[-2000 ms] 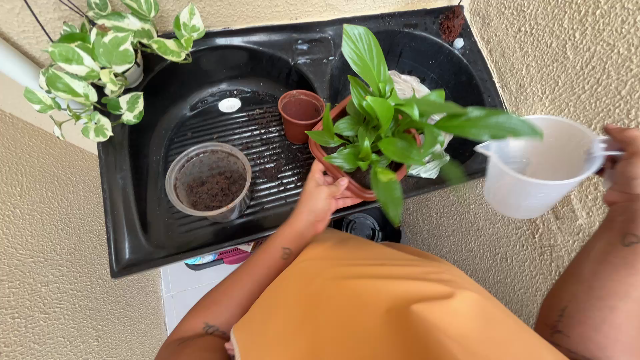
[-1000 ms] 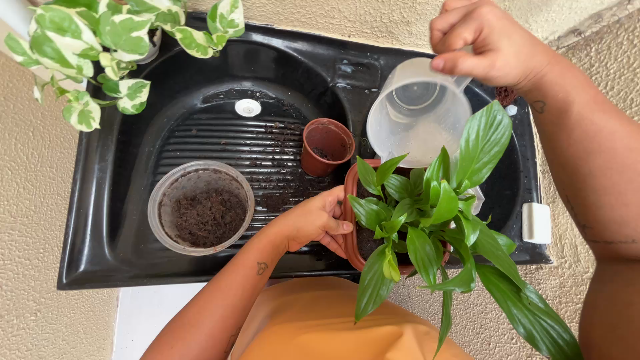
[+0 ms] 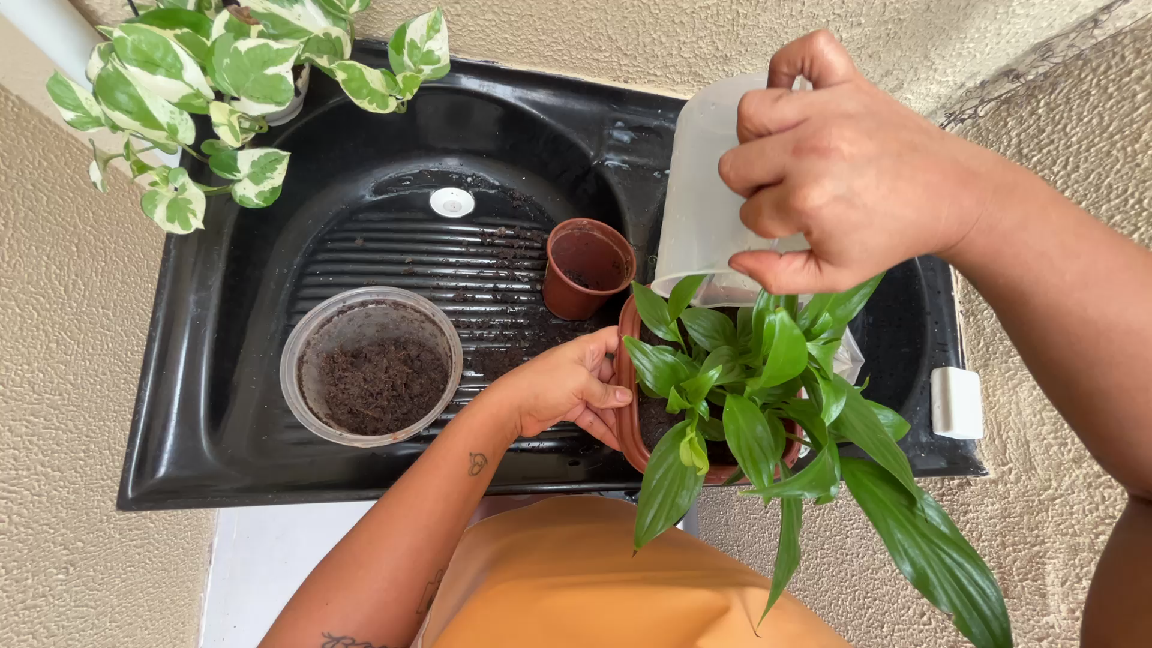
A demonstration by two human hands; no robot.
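Note:
My left hand (image 3: 571, 387) grips the left rim of a brown plastic planter (image 3: 633, 418) at the sink's front edge. A leafy green plant (image 3: 751, 432) grows in it, its long leaves hanging over the front and right. Above the planter's back part, my right hand (image 3: 819, 171) holds a translucent plastic jug (image 3: 706, 193) by its handle, tipped with the rim down toward the soil. Whether water flows from it cannot be told. A small brown pot (image 3: 589, 268) stands left of the jug, and a clear round tub (image 3: 372, 366) of dark soil stands further left.
The black sink (image 3: 193, 360) has a ribbed basin with scattered soil and a white drain piece (image 3: 452, 202). A variegated trailing plant (image 3: 171, 81) hangs over its back left corner. At the right edge sits a white block (image 3: 956, 402). Textured walls flank the sink.
The jug, out at the right two seconds ago, has come over the sink and is now tipped above the planter. My left hand still grips the planter. The view has shifted.

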